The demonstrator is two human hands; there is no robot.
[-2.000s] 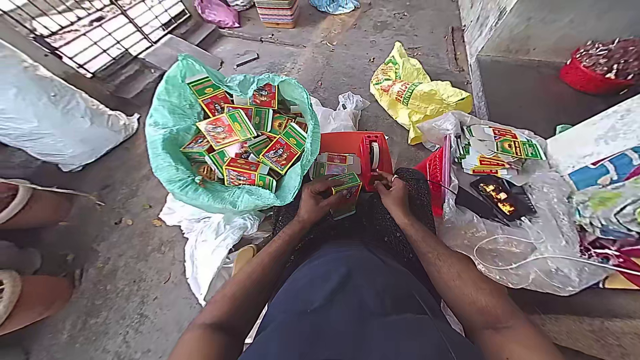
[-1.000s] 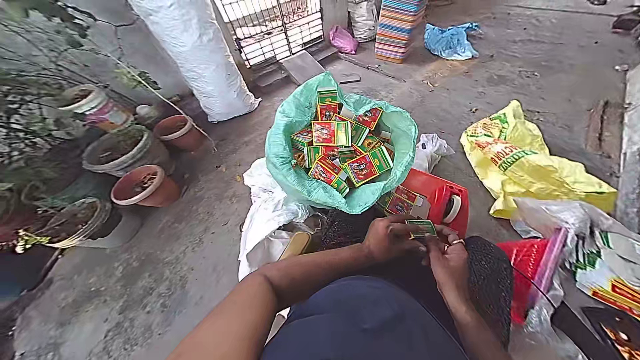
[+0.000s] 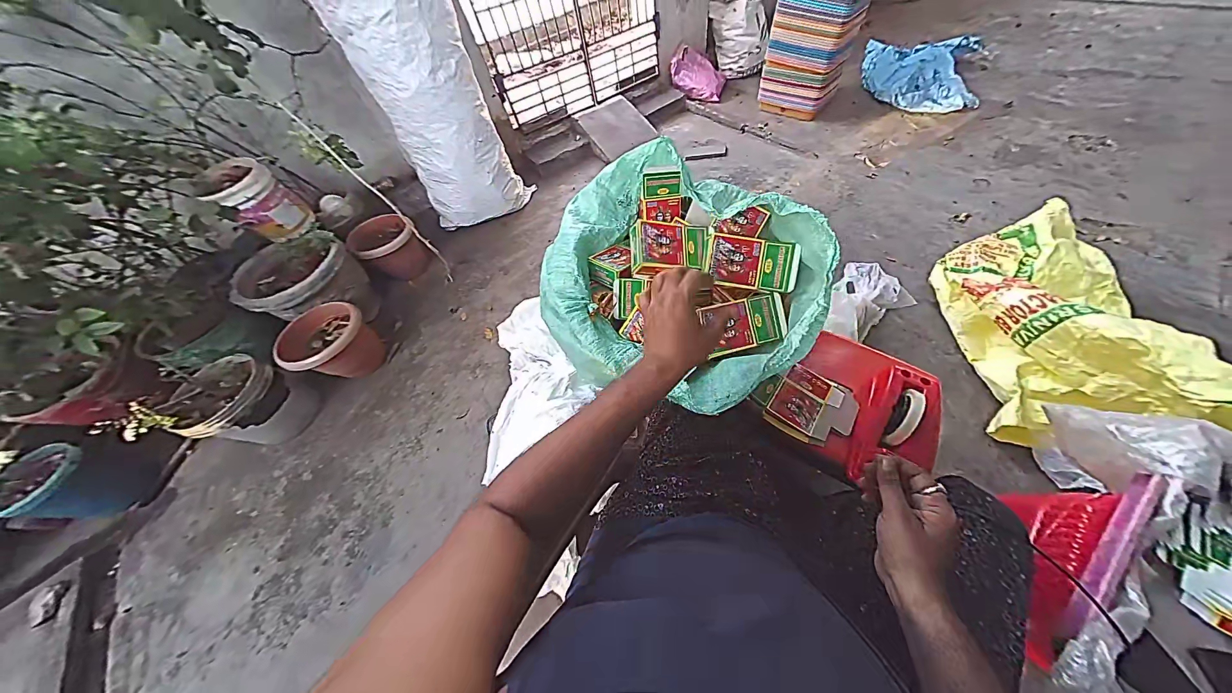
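Small red and green printed cardboard boxes (image 3: 751,260) fill a green woven plastic sack (image 3: 597,212) with its top spread wide. Over the boxes is my left hand (image 3: 677,322), fingers bent down among them; whether it grips one cannot be told. To the right of the sack lies a red plastic case (image 3: 871,385) with a white roll (image 3: 905,417) set in its side. A partly unfolded printed carton (image 3: 804,404) rests on that case. My right hand (image 3: 910,515) is just below the roll, fingertips close together; nothing clear shows between them.
Potted plants (image 3: 332,342) and a tall white sack (image 3: 423,106) stand at left. A yellow printed sack (image 3: 1068,327) lies at right, above a red basket (image 3: 1059,549) and clear plastic bags (image 3: 1136,443). Stacked colourful trays (image 3: 810,53) and a blue plastic sheet (image 3: 919,75) are farther back.
My left hand has moved from near my right hand, where a small box was, up into the green sack. The hands are now apart. The view has swung left since the earliest frame.
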